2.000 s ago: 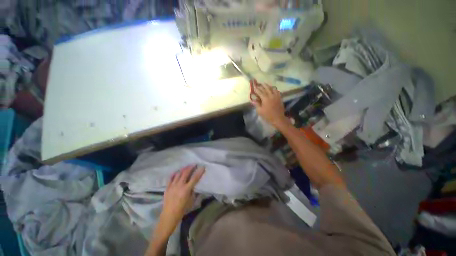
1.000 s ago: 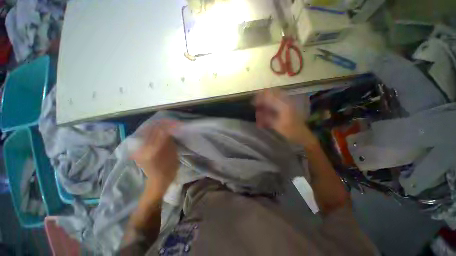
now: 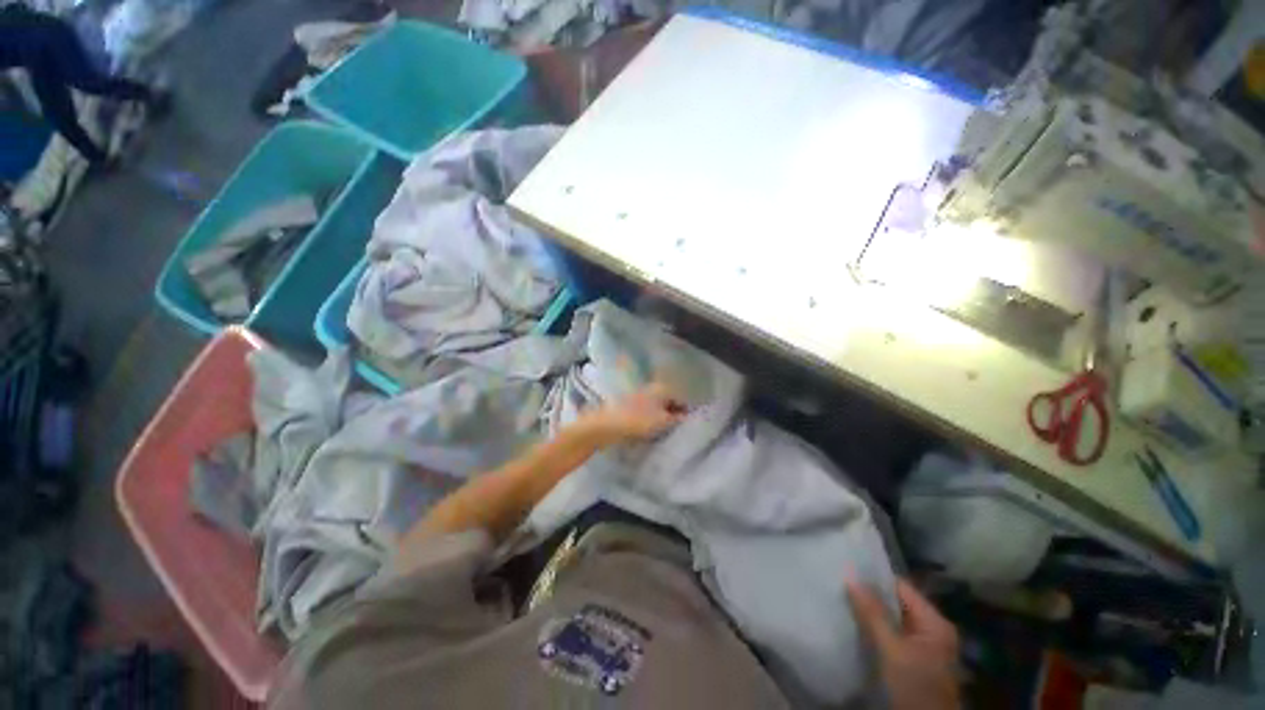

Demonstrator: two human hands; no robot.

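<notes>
Grey fabric (image 3: pixel 777 513) lies over the lap and runs left towards the bins. My left hand (image 3: pixel 645 413) is closed on the cloth near the table's front edge. My right hand (image 3: pixel 902 635) is low at the right, at the cloth's right edge, with fingers apart and slightly blurred; whether it grips the cloth is unclear. Red-handled scissors (image 3: pixel 1071 416) lie on the table with their blades towards the sewing machine (image 3: pixel 1110 194). Blue thread snips (image 3: pixel 1168 495) lie to their right.
The white table (image 3: pixel 721 153) has a blue back edge. Turquoise bins (image 3: pixel 229 222) stand at left, one piled with grey cloth (image 3: pixel 451 264). A pink bin (image 3: pixel 181 513) is nearest, with cloth over its rim. Another person's dark sleeve (image 3: pixel 49 56) shows at upper left.
The view has swung left. My right hand has let go of the scissors, which now lie on the table, and moved down to the cloth. The cloth is spread further over the lap.
</notes>
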